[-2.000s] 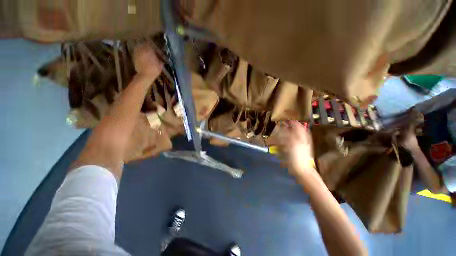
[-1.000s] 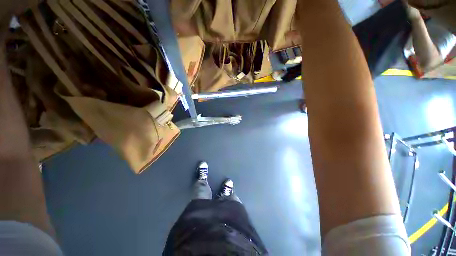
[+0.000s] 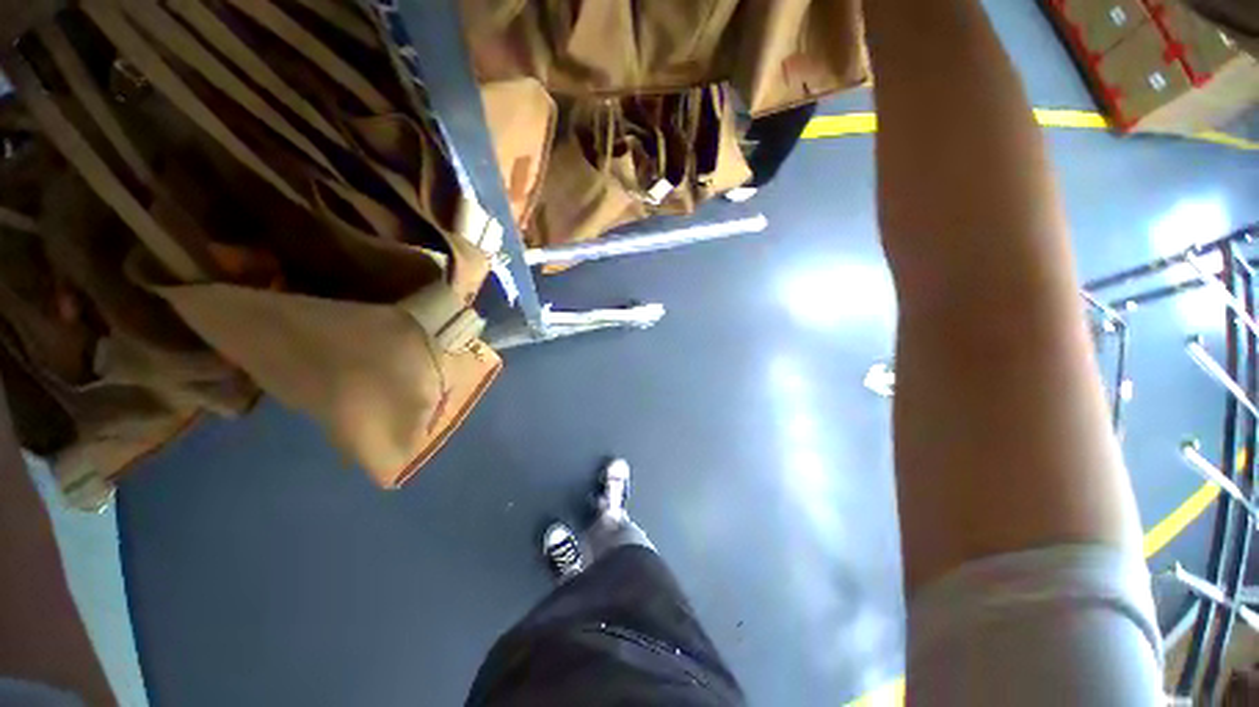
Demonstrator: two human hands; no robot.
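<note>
Several tan tote bags hang bunched at the upper left, their long brown straps running up out of the picture. More tan bags hang at the top centre. A grey rack upright stands between the two groups, with a silver bar and a foot low on the rack. My right forearm reaches up past the top edge, and my right hand is out of the picture. Only part of my left arm shows at the left edge; my left hand is not seen.
Another metal rack with thin prongs stands at the right edge. Cartons with red markings are at the top right. Yellow lines mark the grey-blue floor. My shoes and dark apron show at the bottom centre.
Since two seconds ago both hands have gone out of view and the bags at left look larger and nearer. The other person has left view; cartons now show at the top right.
</note>
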